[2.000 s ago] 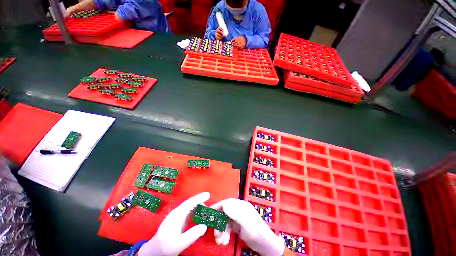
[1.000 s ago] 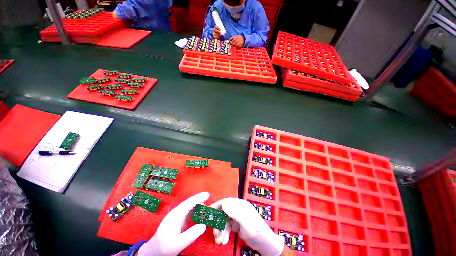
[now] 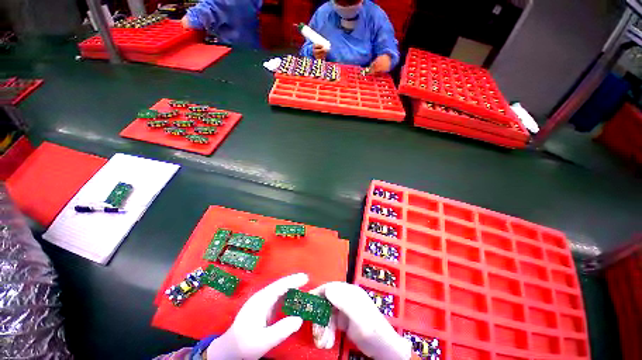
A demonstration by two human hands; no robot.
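Observation:
A circuit board [image 3: 307, 307], green side up, is held between both hands over the near right part of the flat red sheet [image 3: 310, 256]. My left hand [image 3: 264, 320], in a white glove, grips its left end between thumb and fingers. My right hand [image 3: 362, 320], also white-gloved, is at its right end; its fingertips are partly hidden. Several loose boards [image 3: 239, 259] lie green side up on the sheet, and one [image 3: 186, 287] lies component side up. The red compartment tray [image 3: 493, 278] at right holds boards component side up in its left column.
At left, white paper [image 3: 91, 235] bears a black pen [image 3: 100, 209] and a green board [image 3: 120, 194]. Farther off, a red carrier [image 3: 211, 146] holds many boards. Opposite are a blue-gowned person [image 3: 352, 35] and red trays [image 3: 461, 79]. Crinkled silvery material [image 3: 28, 281] fills the left edge.
The whole view has shifted, so the bench things appear farther right. The board stays in both hands with little change. The person opposite has moved one hand right, along the tray.

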